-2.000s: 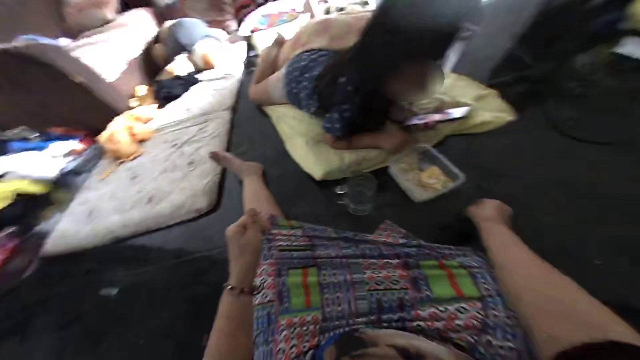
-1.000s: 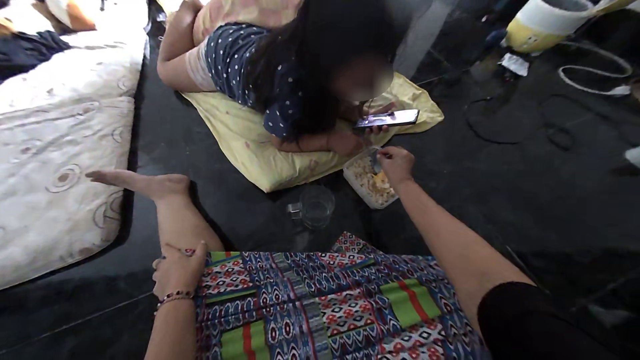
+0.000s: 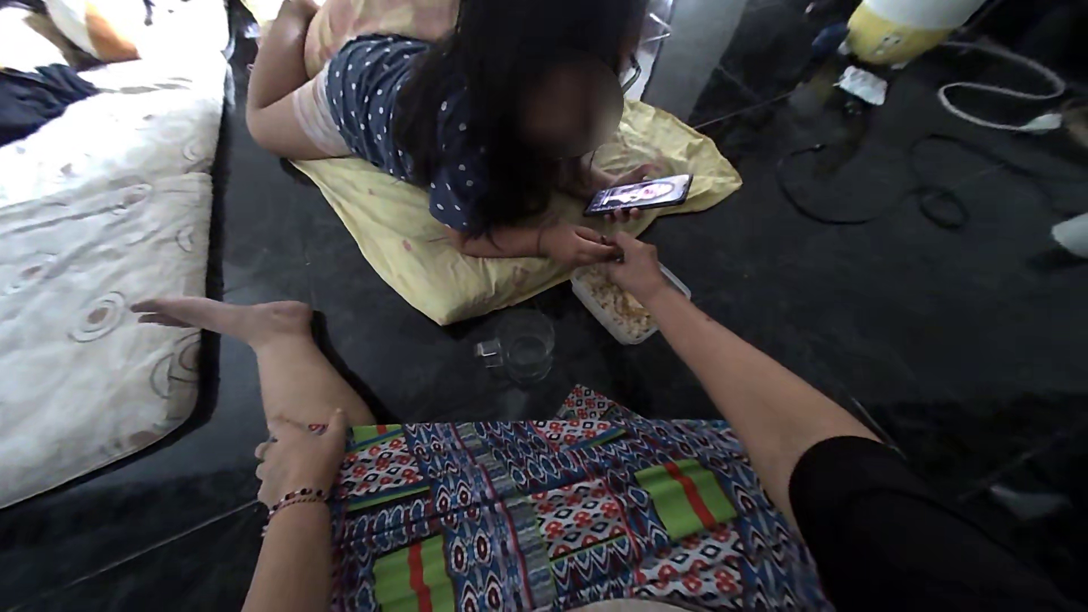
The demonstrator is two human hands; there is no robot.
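My right hand (image 3: 636, 265) reaches over the far edge of a clear plastic container (image 3: 625, 319) of pale food. Its fingertips meet those of another person's hand (image 3: 578, 245); a small dark thing shows between them, too small to name. That person lies on a yellow cloth (image 3: 408, 255) and holds a lit smartphone (image 3: 639, 195) in the other hand. A clear glass mug (image 3: 527, 347) stands on the floor left of the container. My left hand (image 3: 304, 459), with beaded bracelets, rests on my bent leg beside my patterned garment (image 3: 544, 510).
A pale patterned mattress (image 3: 110, 323) lies along the left, with dark cloth (image 3: 38, 98) on it. On the dark tiled floor at the right are a black cable (image 3: 829, 219), a white cord (image 3: 994, 123) and a yellow and white container (image 3: 901, 34).
My right hand has gone from beside my right leg to the food container, then to the other person's fingertips. The other person's free hand has moved to meet it. The view has shifted right.
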